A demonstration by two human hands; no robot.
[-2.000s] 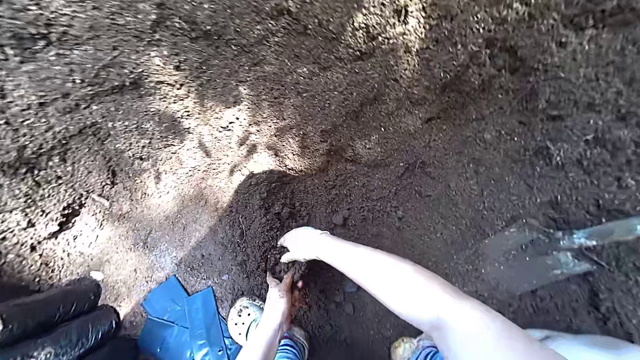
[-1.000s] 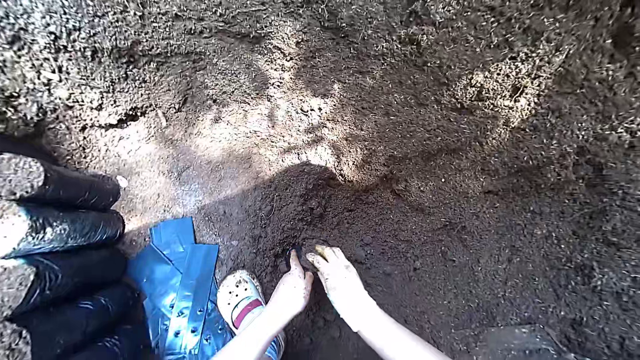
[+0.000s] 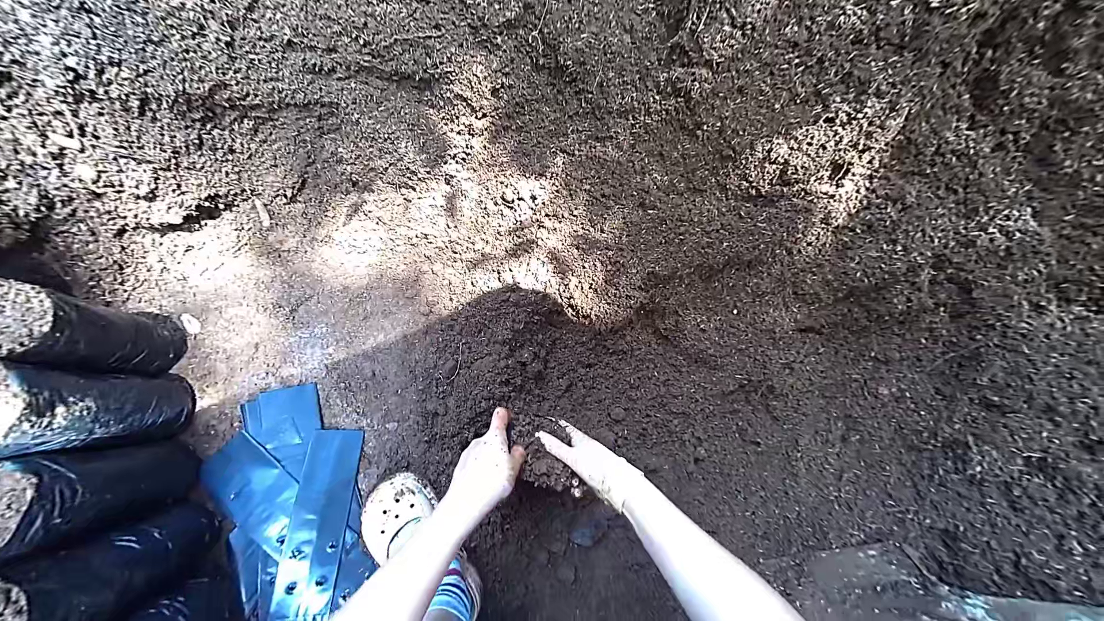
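Observation:
My left hand (image 3: 488, 464) is low in the middle of the view, its fingers at a mound of dark loose soil (image 3: 526, 362). Just to its right, my right hand (image 3: 588, 459) has its fingers spread over the same soil. Between the two hands lies a clump of soil (image 3: 548, 471); whether either hand grips any of it cannot be told. Flat empty blue-black plastic bags (image 3: 321, 492) with small holes lie in a pile left of my left forearm.
Black plastic bags filled with soil (image 3: 95, 405) are stacked at the left edge. A light clog with holes (image 3: 397, 514) is beside my left forearm. The blade of a shovel (image 3: 871, 580) rests on the ground at the lower right. A soil bank (image 3: 604, 112) rises ahead.
Both hands were close together a second ago and now stand a little apart, the right hand's fingers more spread. The view has swung since two seconds ago, showing more of the filled bags.

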